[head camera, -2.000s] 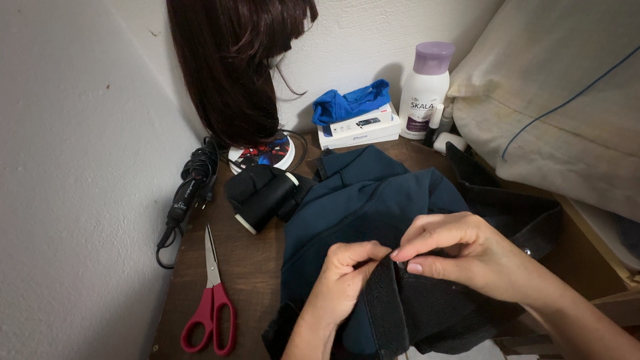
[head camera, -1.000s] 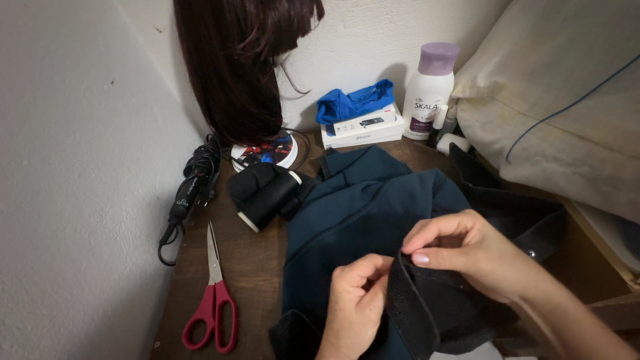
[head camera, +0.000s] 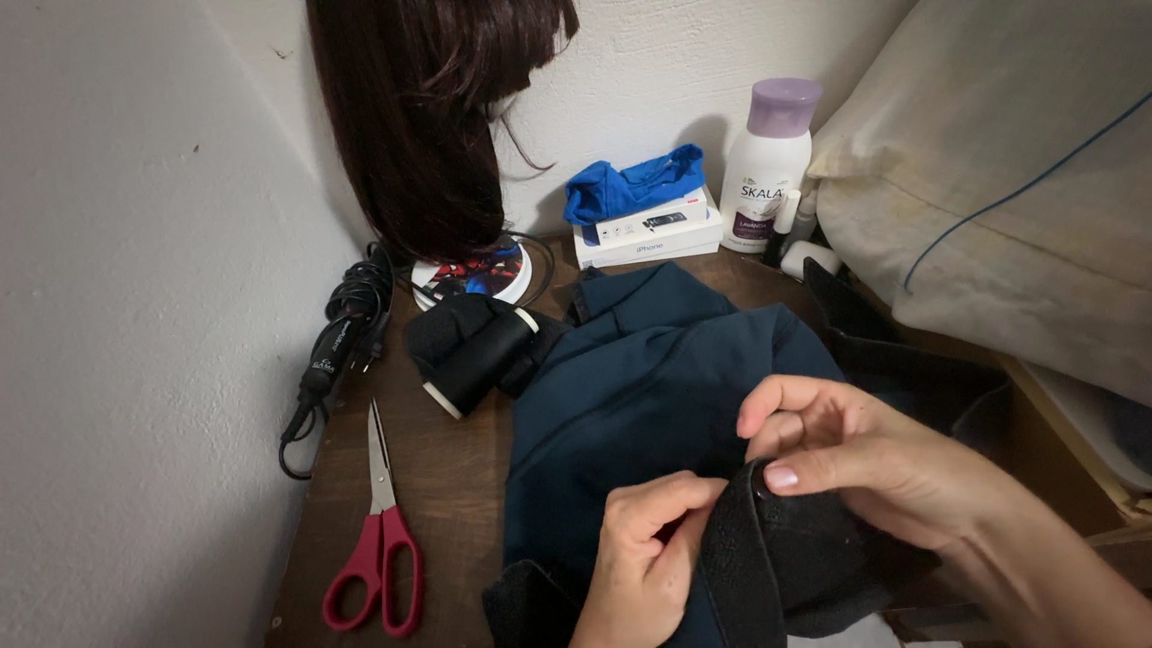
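Note:
A dark blue fabric garment (head camera: 630, 378) with black fleecy bands lies bunched over the wooden table. My left hand (head camera: 643, 553) pinches the edge of a black band (head camera: 742, 558) between thumb and fingers. On the other side of that fold, my right hand (head camera: 864, 454) has its thumb on the band by a small dark shiny round piece, perhaps a button (head camera: 761, 486); its index finger is lifted off the cloth. Whether it holds a needle or thread cannot be seen. A spool of black thread (head camera: 481, 360) lies beside the garment, and red-handled scissors (head camera: 382, 531) lie to the left.
A corded black styling iron (head camera: 333, 346) lies along the left wall. Behind stand a dark wig (head camera: 414, 126), a round white tin (head camera: 513, 279), a phone box (head camera: 648, 243) with blue cloth (head camera: 634, 184) on top, and a Skala bottle (head camera: 765, 171). Pale fabric (head camera: 1017, 198) bulges at the right.
My right index finger has lifted from the band edge, where it was pinching with the thumb before. The band fold between my hands now stands more upright.

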